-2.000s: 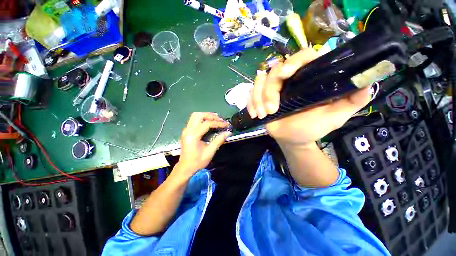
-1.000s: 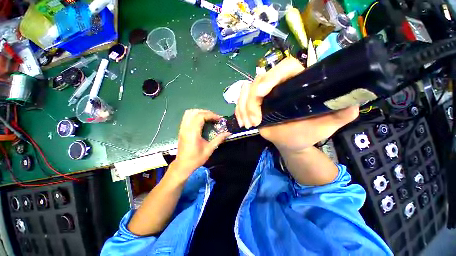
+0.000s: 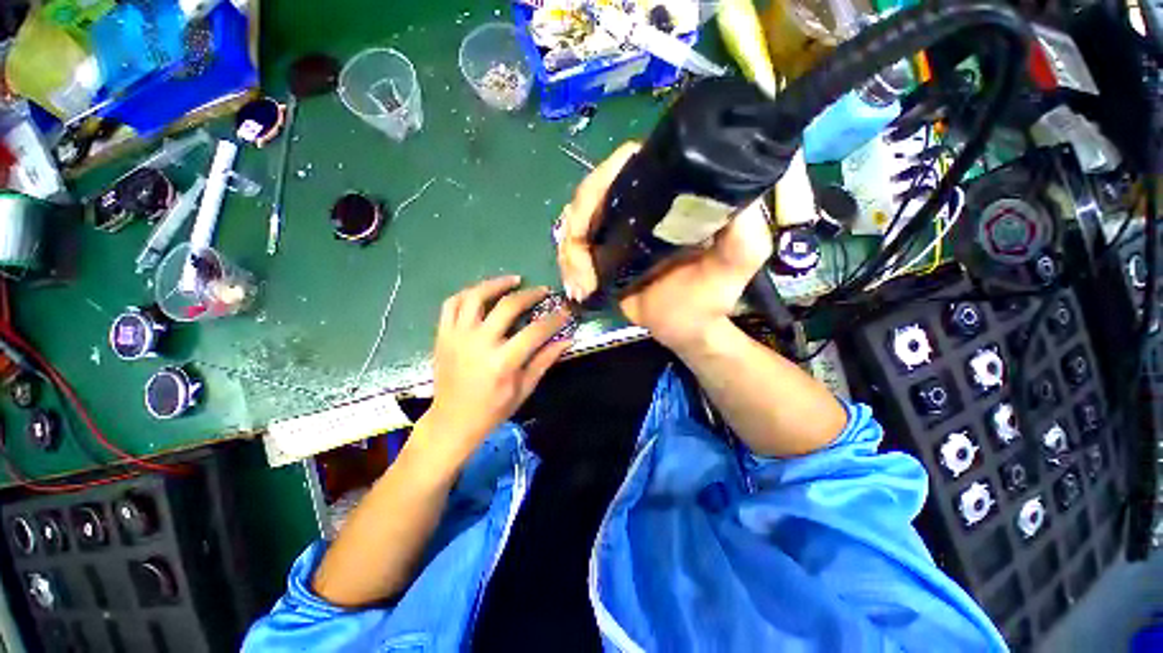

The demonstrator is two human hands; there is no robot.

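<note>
My right hand [image 3: 695, 274] is closed around the thick black electric screwdriver [image 3: 682, 172], which has a worn pale label and a black cord curving up to the right. Its tip end points down and left toward my left hand, but the bit is hidden. My left hand [image 3: 491, 351] holds a small round unit [image 3: 551, 314] with a silver patterned face at the bench's front edge. Its fingers cover most of the unit. The tool's lower end is close to the unit; whether they touch cannot be seen.
Black round units [image 3: 357, 217] stand on the green mat. Clear plastic cups [image 3: 497, 74] and a blue parts box [image 3: 599, 79] are at the back. Black foam trays lie on the right [image 3: 1008, 542] and left [image 3: 109, 572]. Red leads [image 3: 83, 427] run at the left edge.
The screwdriver has swung more upright, its rear end moving left. The left fingers have spread over the round unit and cover more of it. The view has shifted slightly.
</note>
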